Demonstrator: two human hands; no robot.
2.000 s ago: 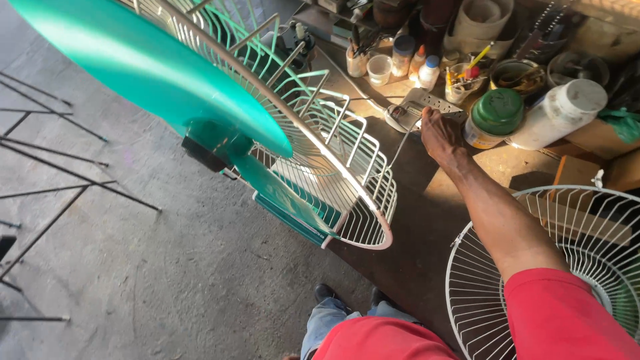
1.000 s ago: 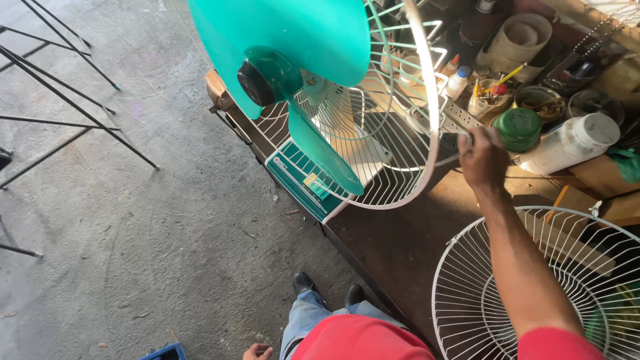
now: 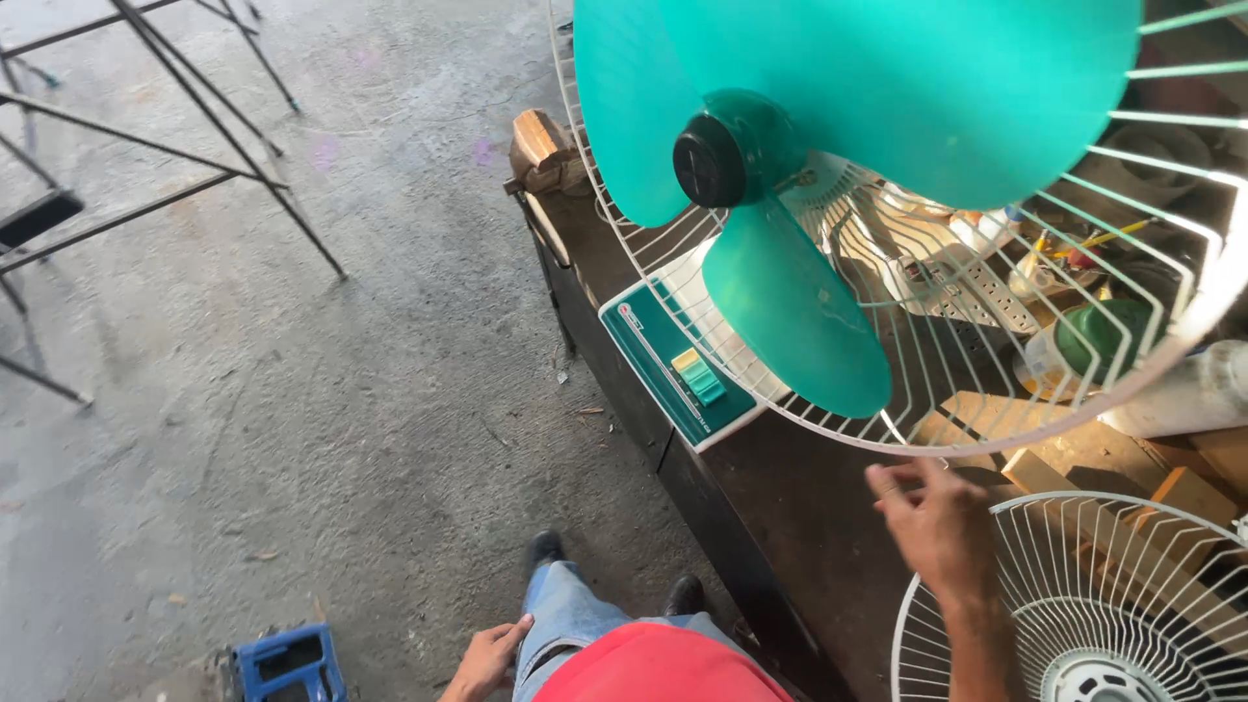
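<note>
A table fan with translucent green blades (image 3: 795, 302) and a black hub knob (image 3: 710, 161) stands on a dark workbench, its rear wire guard (image 3: 936, 450) around the blades. Its base has a green control panel (image 3: 682, 361) with push buttons. My right hand (image 3: 931, 522) is raised just below the guard's lower rim, fingers slightly curled, and nothing shows in it. Beneath my right forearm lies the detached white front wire guard (image 3: 1063, 499). Low beside my thigh hangs my left hand (image 3: 492, 655), fingers loosely apart and holding nothing visible.
Behind the fan's guard are a white power strip (image 3: 960, 288), a green-lidded jar (image 3: 1102, 336) and a white plastic bottle (image 3: 1185, 390). Wood pieces (image 3: 1053, 429) lie near the loose guard. Thin black metal legs (image 3: 244, 146) stand on the concrete floor, with a blue plastic object (image 3: 288, 663) lower down.
My right hand has moved from the power strip back toward the near side of the bench. The view has swung, and the fan now shows more from the front.
</note>
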